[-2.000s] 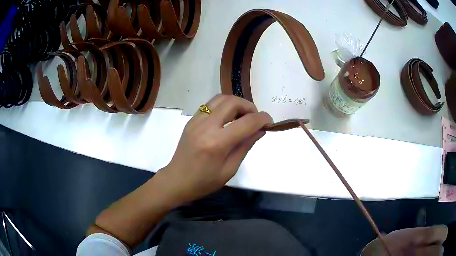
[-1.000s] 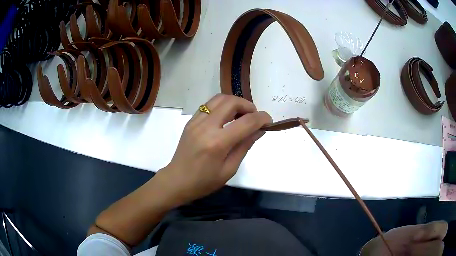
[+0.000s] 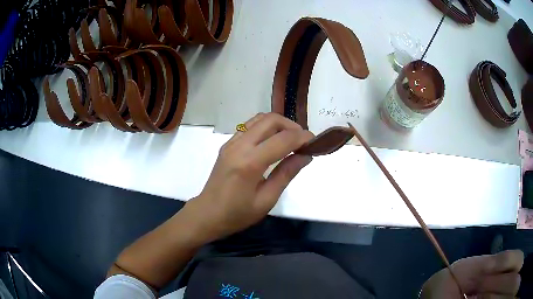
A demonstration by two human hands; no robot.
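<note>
My left hand, bare with a gold ring, pinches a wide brown headband near one end. The band curves up behind the hand, with a black lining inside the curve. Its near end points right, broad face partly showing. My right hand, at the lower right edge and partly cut off, holds a thin brown rod. The rod's tip is at the headband's near end. An open jar of glossy brown paint stands beyond, a thin dark stick leaning in it.
Brown headbands stand in overlapping rows at the left, dark loops beyond them. A coiled brown strip lies right of the jar. A small clear cup is beside the jar. Pink paper is at the right edge.
The headband has turned in my left hand: its near end shows more of its broad face and the far end sits slightly lower and further left. The rod tip has moved up slightly.
</note>
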